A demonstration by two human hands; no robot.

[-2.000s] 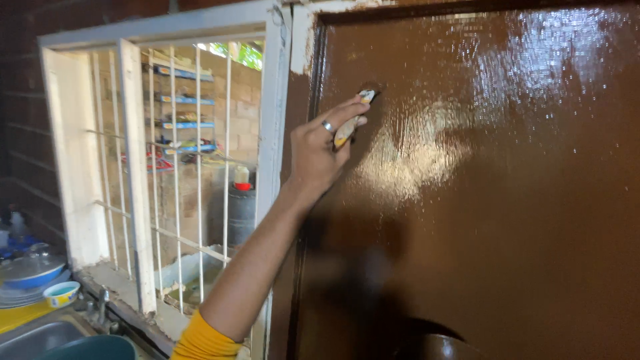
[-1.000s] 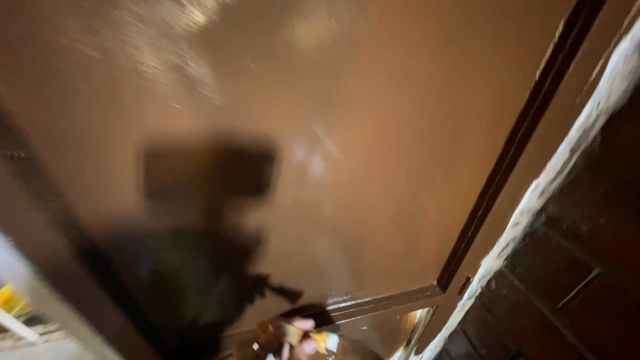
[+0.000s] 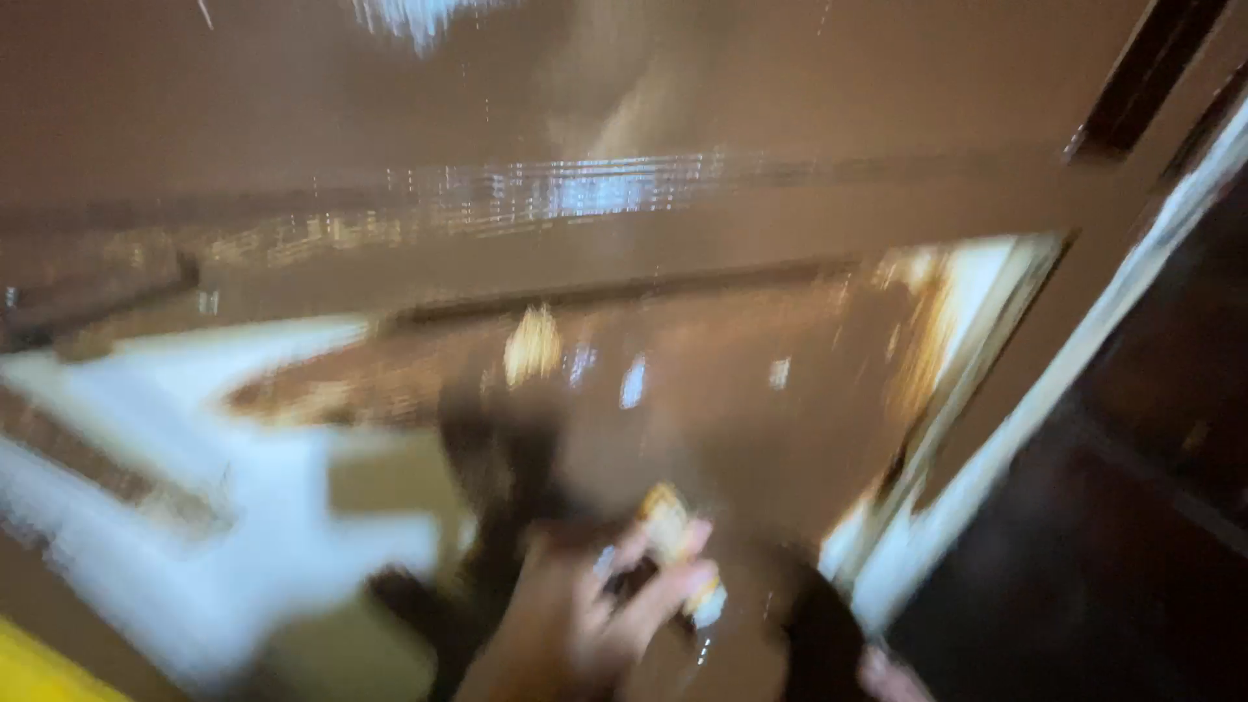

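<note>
The view is blurred. My left hand (image 3: 624,595), with a ring on one finger, is closed on a small paintbrush (image 3: 666,522) at the bottom centre. It is over a round, dark-rimmed container of brown paint (image 3: 717,663); whether the bristles touch the paint cannot be told. At the container's right side, part of my right hand (image 3: 887,675) shows at the bottom edge, gripping it; most of that hand is out of view. Behind them stands a door panel (image 3: 702,409) coated in glossy brown, with white patches (image 3: 283,517) at the lower left and along its right side.
A brown crossrail (image 3: 780,210) runs across the door above the hands. The white edge of the frame (image 3: 1082,351) slants along the right, beside a dark wall (image 3: 1160,468). Something yellow (image 3: 44,673), perhaps my sleeve, is at the bottom left corner.
My left hand with the brush has come down from the upper door panel beside the window to the paint container. The view has swung down and right, and the window is out of sight.
</note>
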